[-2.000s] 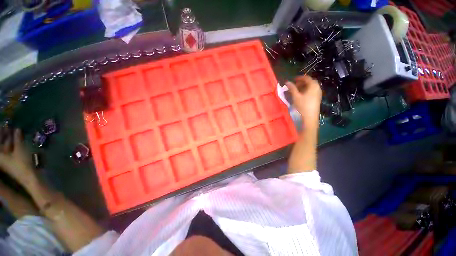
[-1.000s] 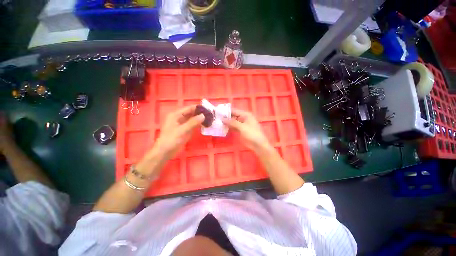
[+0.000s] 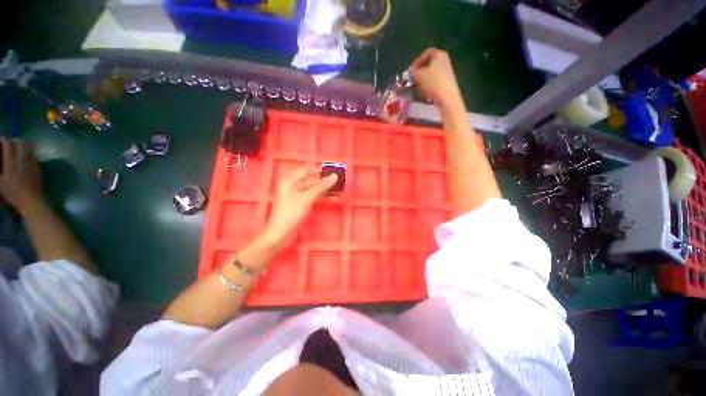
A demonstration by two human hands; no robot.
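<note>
My left hand [image 3: 293,203] holds a small dark square watch case [image 3: 334,177] with a silver rim between thumb and fingers, above the middle of the red tray [image 3: 325,298]. My right hand [image 3: 430,76] is stretched out behind the tray, its bent fingertips at the top of a small clear bottle [image 3: 394,107] with a red diamond label. The bottle leans to the right. Whether the fingers grip its top or hold the white cloth is too small to tell. Black binder clips [image 3: 245,128] stand on the tray's back left corner.
Loose watch cases [image 3: 188,200] lie left of the tray. A pile of binder clips [image 3: 577,201] and a grey-white box [image 3: 646,205] are at the right. A shiny chain-like row [image 3: 255,87] runs behind. Another person's hand [image 3: 19,174] is at far left.
My hands were together over the tray with the case and a white cloth. My right hand has moved back to the bottle, which now leans. My left hand keeps the case. The view has shifted.
</note>
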